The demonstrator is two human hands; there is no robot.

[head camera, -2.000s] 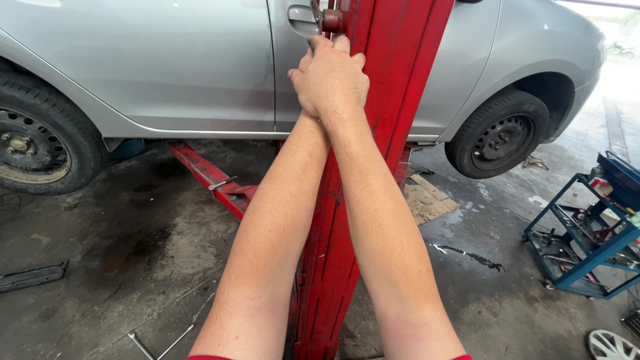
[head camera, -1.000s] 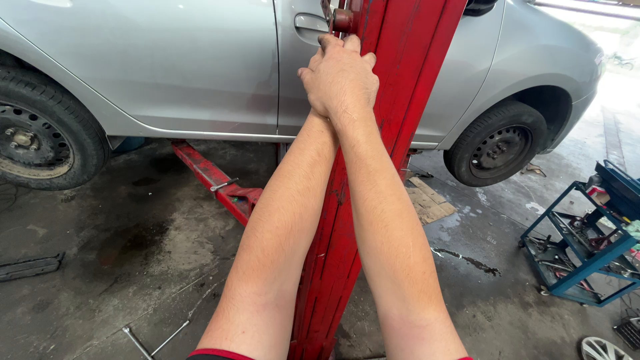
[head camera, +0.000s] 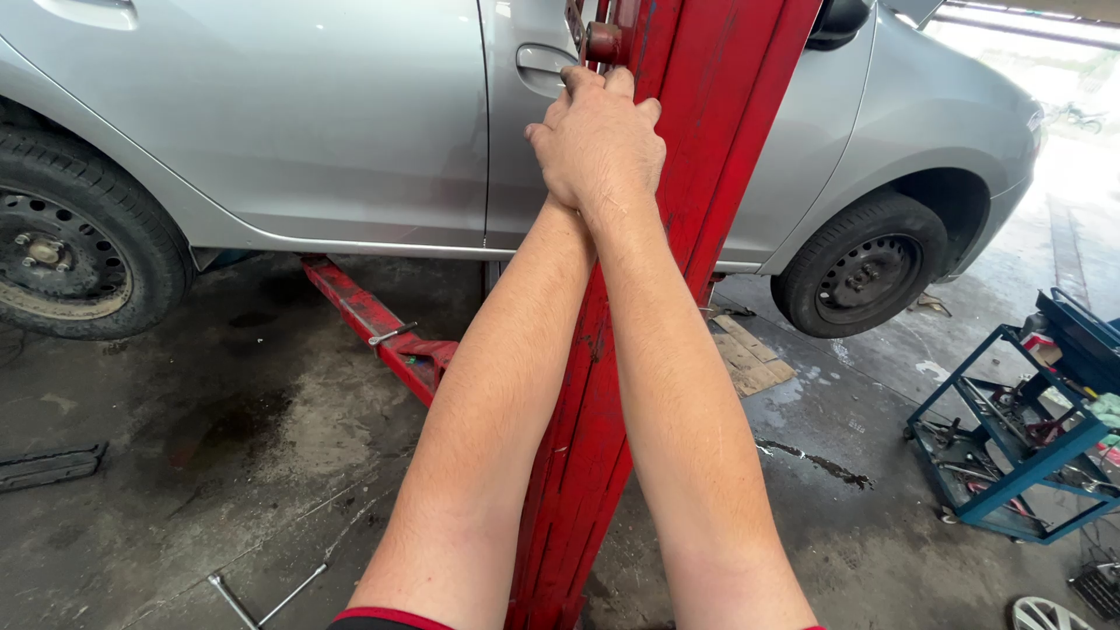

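My right hand lies back up over my left hand, its fingers bent beside the red post of a vehicle lift. My left wrist crosses under the right one, and the left hand is mostly hidden. Just above the fingertips are a round rusty red stub and a narrow metal strip on the post's side. Whether either hand grips a part there is hidden. Behind the hands is the silver car, its door handle left of the fingertips.
A red lift arm reaches under the car. Its front wheel and rear wheel flank the post. A blue tool cart stands right. Cardboard and a bent metal rod lie on the floor.
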